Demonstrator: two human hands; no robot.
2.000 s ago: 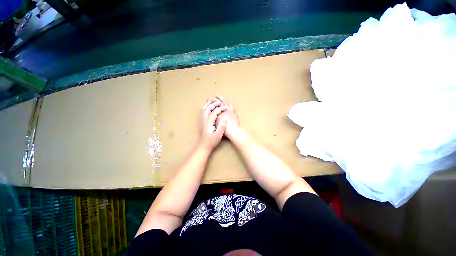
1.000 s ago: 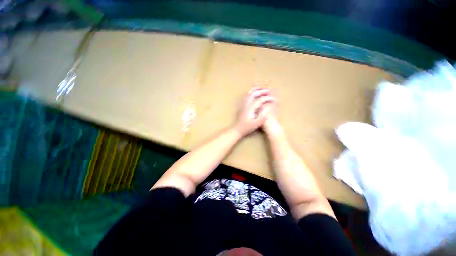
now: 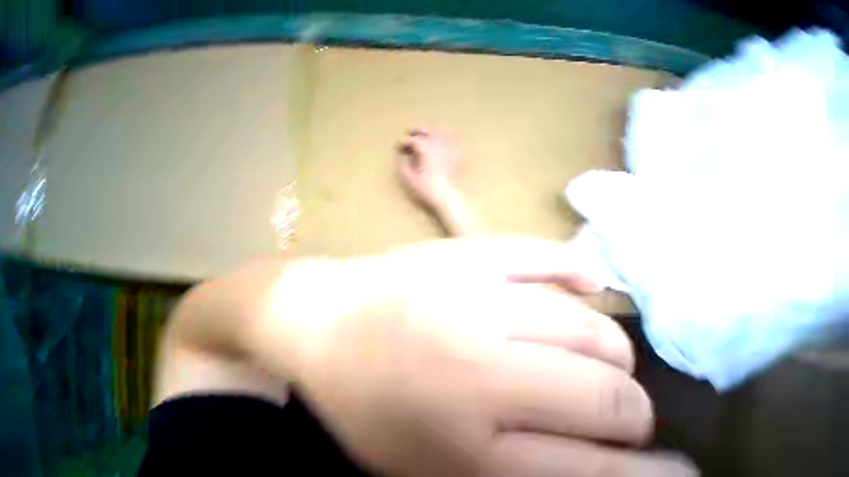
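Observation:
My left hand (image 3: 465, 354) is raised close to the camera, large and blurred. Its back shows, with fingers pointing right and slightly spread; its palm is hidden and no object shows in it. My right hand (image 3: 428, 160) rests on the tan cardboard bench cover (image 3: 521, 121), small and blurred, with curled fingers and nothing visible in it. Its forearm is mostly hidden behind my left hand. A large crumpled pile of white plastic bags (image 3: 735, 205) lies at the right, beyond both hands.
The worn green edge rail (image 3: 447, 33) of the conveyor runs along the bench's far side. Shiny tape (image 3: 286, 212) crosses a cardboard seam. A yellow slotted crate (image 3: 138, 345) and green crates (image 3: 60, 345) stand below the bench at left. A brown surface shows at lower right.
My hands were clasped together on the cardboard and are now apart. My left hand has come up close to the camera. The view has shifted.

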